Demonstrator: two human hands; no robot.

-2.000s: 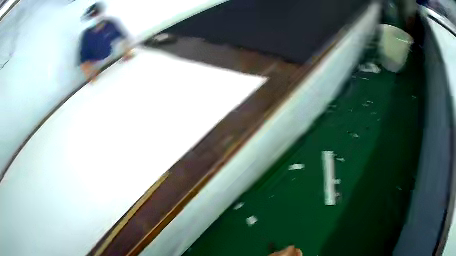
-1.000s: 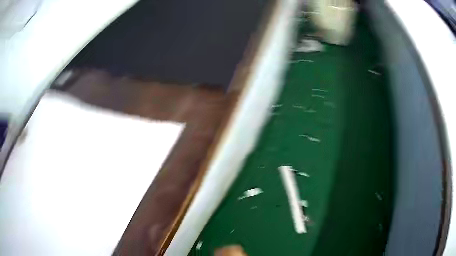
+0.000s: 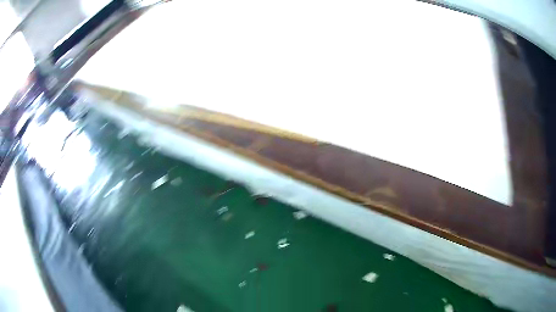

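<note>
The white fabric lay [image 3: 341,67] covers most of the brown table top; its near corner lies at the right, beside the bare brown margin [image 3: 390,177]. A thin yellowish measuring strip [image 3: 256,127] lies along the near edge of the cloth. Black fabric [image 3: 547,79] shows at the right rim of the picture, past the cloth end. A small pale object lies on the margin at the upper right, too blurred to name. Neither of my hands is in the picture.
The green floor [image 3: 201,256] of the aisle carries several small offcuts [image 3: 370,276]. White sheeting [image 3: 329,210] skirts the table's near side. Another skirted table [image 3: 61,244] borders the aisle at the left. Blurred, bright items stand at the aisle's far left end.
The view has swung left along the table, so the cloth end now lies at the right. The hand at the bottom edge, the other person and the tub have left the picture.
</note>
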